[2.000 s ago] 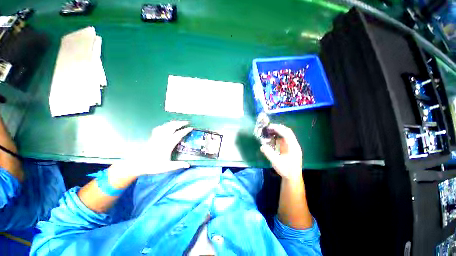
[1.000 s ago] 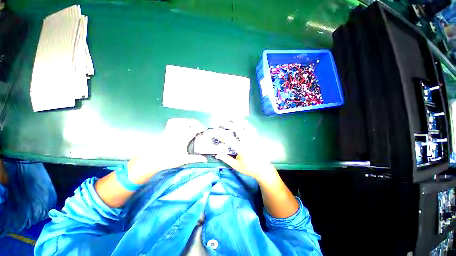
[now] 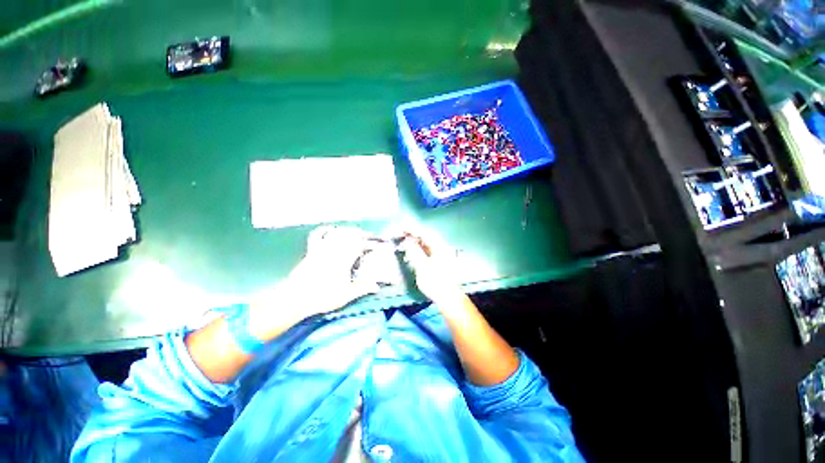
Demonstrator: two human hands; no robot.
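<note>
My gloved left hand (image 3: 330,271) holds a small dark-edged unit (image 3: 373,262) near the bench's front edge; glare washes out most of it. My gloved right hand (image 3: 432,264) is at the unit's right side, fingertips close together, with a tiny dark and reddish piece at them; whether it grips this piece is too washed out to tell. A white sheet (image 3: 324,191) lies just beyond my hands. A blue bin (image 3: 540,136) with a heap of small red, black and bluish parts stands to its right.
An off-white stack of sheets (image 3: 81,199) lies at left. Two dark units, one of them a black-cased unit (image 3: 197,56), lie at the far left. Black stacked trays (image 3: 624,118) with blue boards stand at right. A thin dark item (image 3: 527,204) lies below the bin.
My right hand has come from beside the bin to the unit in my left hand. The view has shifted, and the two far units show again. The unit now looks edge-on or tilted.
</note>
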